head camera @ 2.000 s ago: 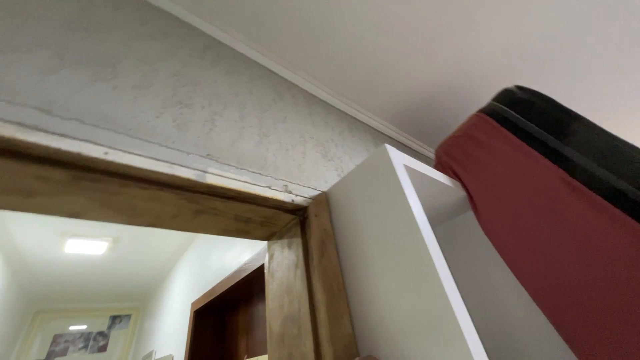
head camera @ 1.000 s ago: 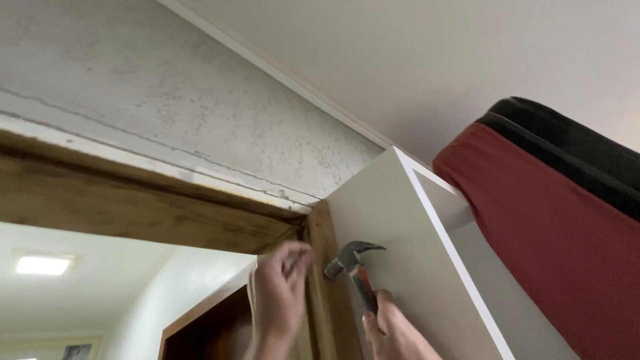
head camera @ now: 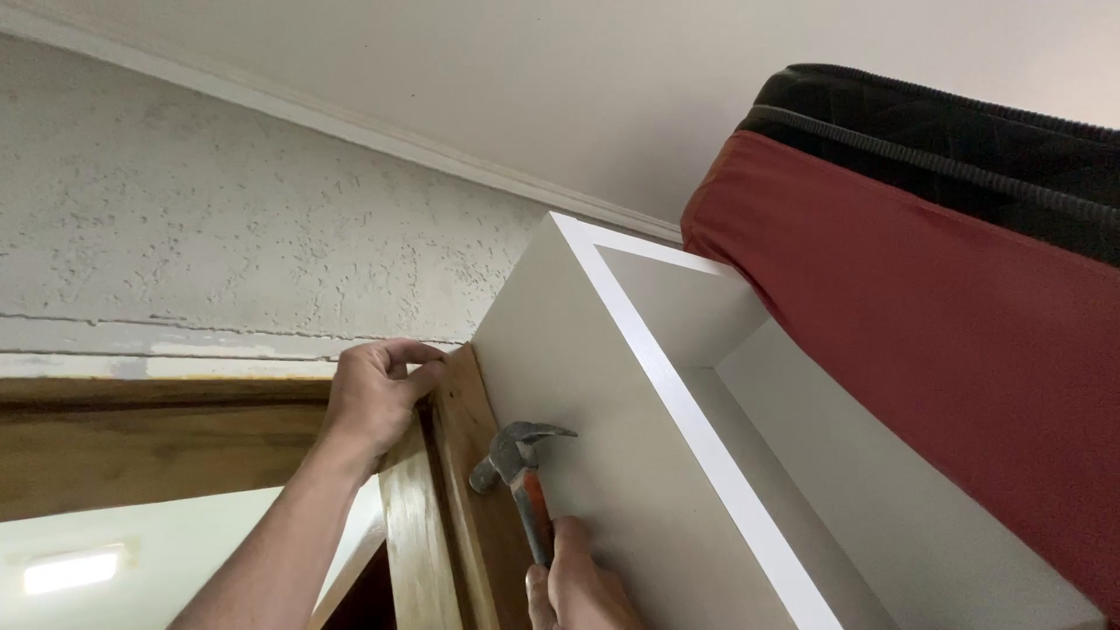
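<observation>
My left hand is raised to the top end of an upright wooden door casing board, thumb and forefinger pinched together at its upper left corner. Whether a nail or other small thing sits between those fingertips I cannot tell. My right hand grips the orange and grey handle of a claw hammer, lower down and to the right. The hammer's head lies in front of the casing, its claw pointing right over the side of a white cabinet.
The wooden door frame's head runs left beneath a rough plastered wall. A red and black mattress-like padded item rests against the open-fronted cabinet at right, near the ceiling. A lit lamp shows through the doorway.
Both hands and the hammer have come into view since the first frame. My left hand has moved up to the casing's top corner. The hammer stays in my right hand.
</observation>
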